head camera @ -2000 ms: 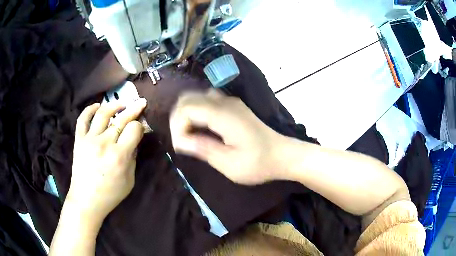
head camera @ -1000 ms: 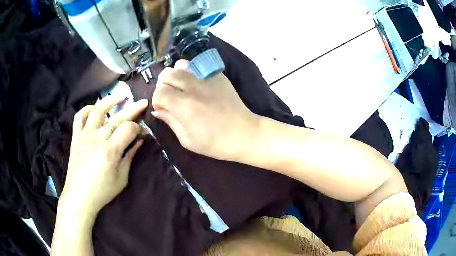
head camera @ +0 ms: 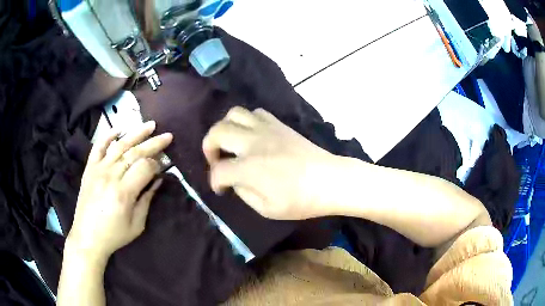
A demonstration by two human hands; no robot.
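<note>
The smooth dark brown panel point(head camera: 185, 113) lies in front of the presser foot point(head camera: 153, 79) of the white sewing machine point(head camera: 95, 36). A dark brown gathered piece point(head camera: 161, 239) lies to its left, with a pale strip point(head camera: 215, 221) showing between them. My left hand point(head camera: 113, 197) rests palm down on the gathered piece, fingertips by the metal plate point(head camera: 125, 110). My right hand point(head camera: 269, 167) is over the smooth panel, fingers curled and thumb apart, with nothing visible in it. Its fingertips are slightly blurred and clear of the foot.
A grey-blue ribbed knob point(head camera: 209, 57) sticks out beside the foot. The white table point(head camera: 334, 42) extends right, with an orange tool point(head camera: 448, 48) near its edge. Dark fabric point(head camera: 30, 149) is heaped at left. A blue crate point(head camera: 526, 197) and white scraps point(head camera: 460, 125) are at right.
My right hand has drawn back from beside the foot, and its fingers have parted from the panel. My left hand stays by the plate. The machine and table have shifted left and up in view.
</note>
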